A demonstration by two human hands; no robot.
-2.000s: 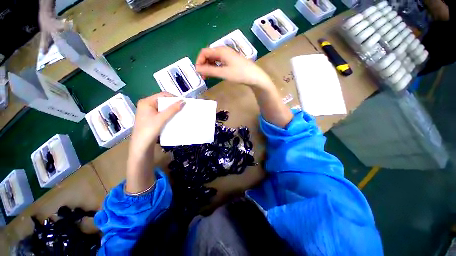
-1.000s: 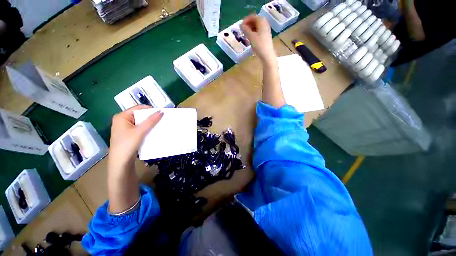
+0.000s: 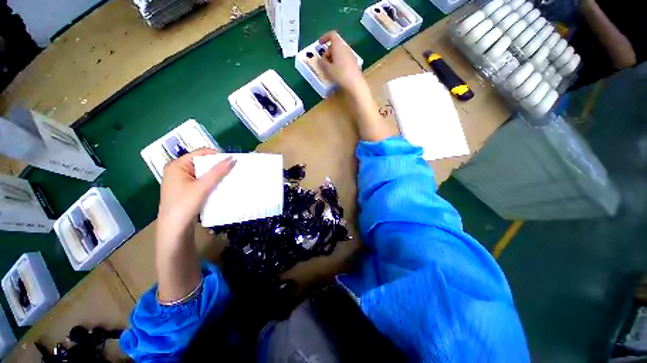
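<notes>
My left hand [image 3: 186, 186] holds a white stack of sheets [image 3: 245, 190] by its left edge, above a heap of black cables [image 3: 298, 230] on the bench. My right hand [image 3: 339, 62] is over the right part of an open white tray [image 3: 310, 65] on the belt edge; its fingertips point into the tray, and whether they hold anything cannot be told. Another white tray [image 3: 266, 104] with a dark cable inside sits to the left of it. A further tray [image 3: 167, 147] is partly hidden behind my left hand.
More trays stand along the green belt [image 3: 191, 92]. White cartons [image 3: 53, 145] stand at the left. A spare paper stack [image 3: 428, 117], a yellow-black knife [image 3: 448, 75] and wrapped white parts [image 3: 521, 53] lie on the right bench. A person's arm [image 3: 611, 34] shows top right.
My right hand has moved from the nearer trays to one further up and right. The trays and cartons have shifted left in the picture. My left hand still holds the white stack.
</notes>
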